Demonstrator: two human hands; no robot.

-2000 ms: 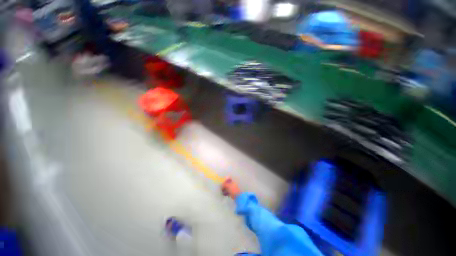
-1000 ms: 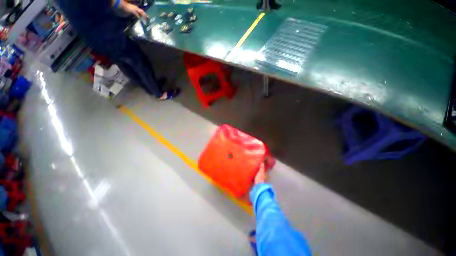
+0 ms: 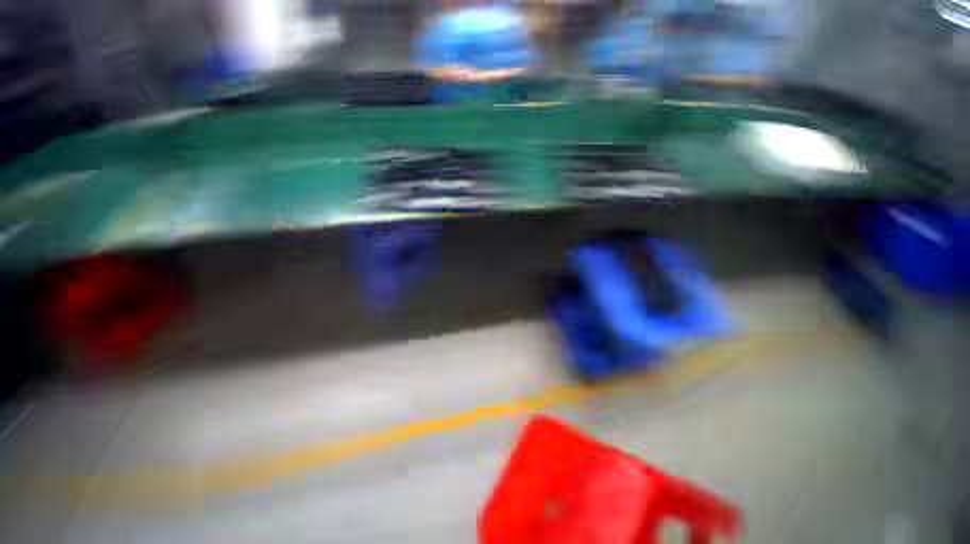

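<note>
A bright red plastic stool [image 3: 580, 491] shows at the bottom edge, right of the middle, tilted and cut off by the edge. Part of its square seat and an edge with a gap show. Neither my left hand nor my right hand is in the picture, so how the stool is held or whether it is touched cannot be seen. The frame is strongly blurred.
The green bench [image 3: 266, 159] runs across the top with two dark groups of trays [image 3: 431, 179]. Below are a dark red stool [image 3: 117, 308], a blue stool [image 3: 396, 255] and blue bins [image 3: 649, 292]. A yellow line [image 3: 425, 425] crosses the floor. People in blue caps [image 3: 475, 40] are behind.
The view has swung to the right along the bench. The red stool now shows lower, at the bottom edge. The hand and blue sleeve at the stool have gone out of view.
</note>
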